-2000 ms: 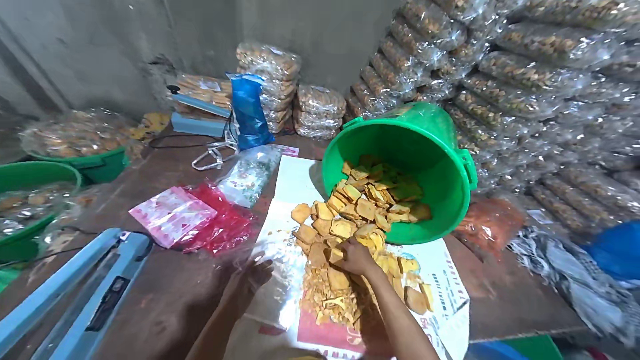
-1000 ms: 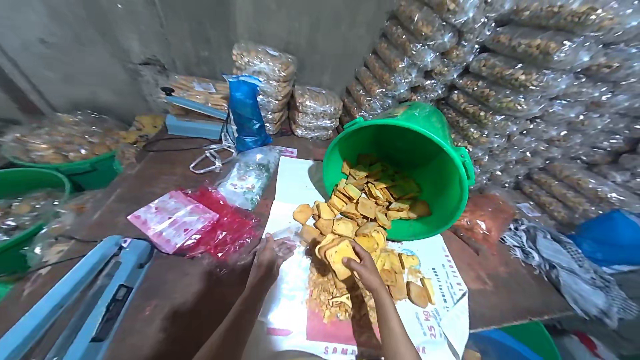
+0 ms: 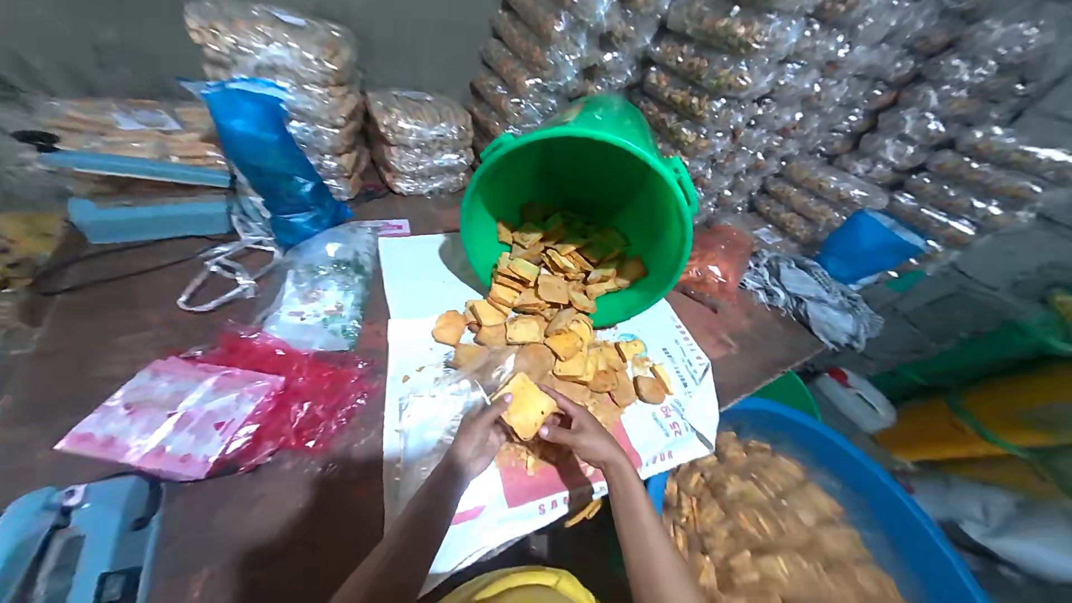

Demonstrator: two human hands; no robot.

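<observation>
Between my left hand (image 3: 479, 435) and my right hand (image 3: 584, 429) are toasted bread slices (image 3: 526, 405), held upright by the fingers of both. Clear plastic (image 3: 431, 410), seemingly a bag, lies against my left hand. Just beyond, a green plastic bucket (image 3: 682, 243) rests on its side with its mouth toward me, and toasted bread pieces (image 3: 553, 289) spill from it onto a printed white sack (image 3: 419, 280) spread on the table.
Left on the table (image 3: 327, 502) lie pink and red plastic packs (image 3: 176, 410), a clear bag (image 3: 322, 289) and a blue heat sealer (image 3: 109, 536). A blue tub (image 3: 871, 486) of bread pieces stands below right. Stacked filled bags (image 3: 754, 75) line the back.
My right hand has brought bread slices from the pile to my left hand, and both hands now meet at them. The view has shifted right, showing the blue tub.
</observation>
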